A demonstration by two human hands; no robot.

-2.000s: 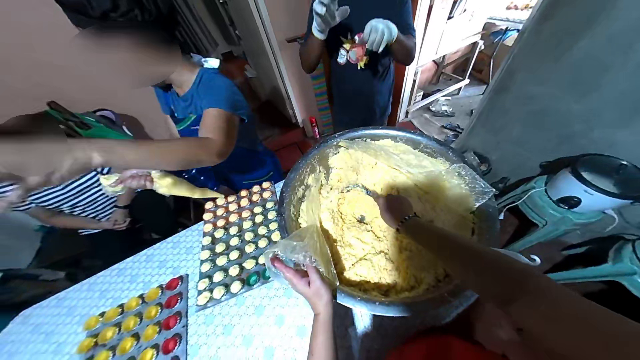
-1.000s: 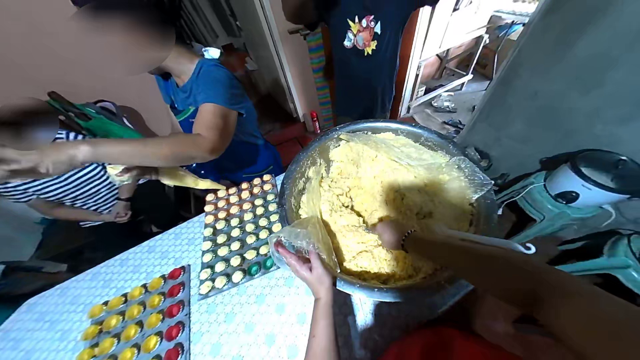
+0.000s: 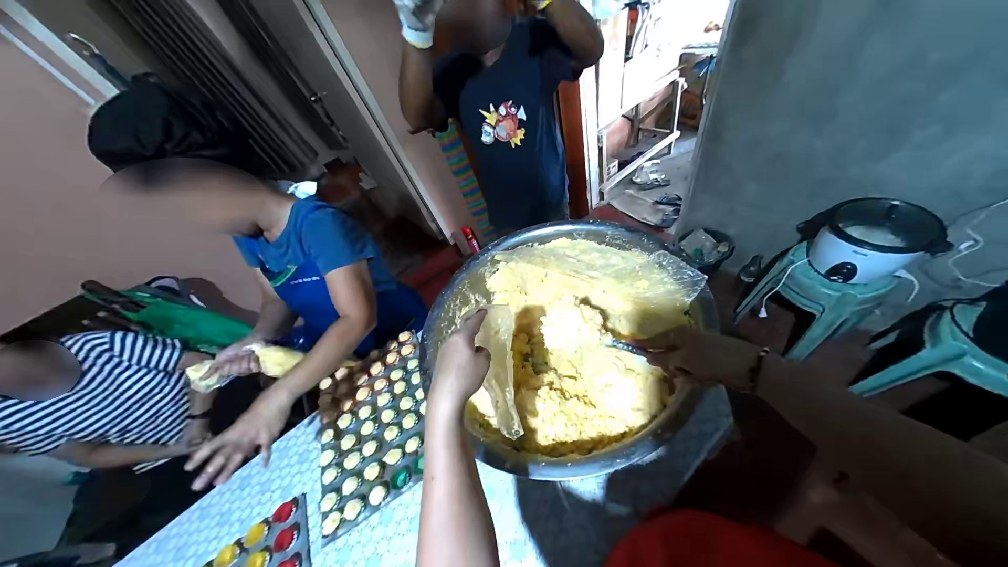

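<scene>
A large metal basin (image 3: 563, 471) holds a mound of crumbly yellow dough (image 3: 583, 378). My left hand (image 3: 465, 358) is at the basin's left side, gripping a clear plastic bag (image 3: 498, 370) that hangs over the dough. From the right reaches my right hand (image 3: 677, 354), closed on the handle of a metal spoon (image 3: 626, 346) whose bowl end is at the dough. Another clear plastic sheet (image 3: 661, 272) lies over the dough's far right part. Left of the basin stands a tray of filled small cups (image 3: 374, 441), partly behind a co-worker's arm.
A second tray with red and yellow cups (image 3: 276, 535) lies on the patterned tablecloth (image 3: 205, 520). A co-worker in blue holds a piping bag (image 3: 276, 361) at the left; another person stands beyond the basin. A slow cooker (image 3: 870, 244) sits on a green stool (image 3: 835, 287) at the right.
My left hand has moved from the basin's near left rim up over its left side with the plastic bag. The co-worker's free hand has come down toward the table.
</scene>
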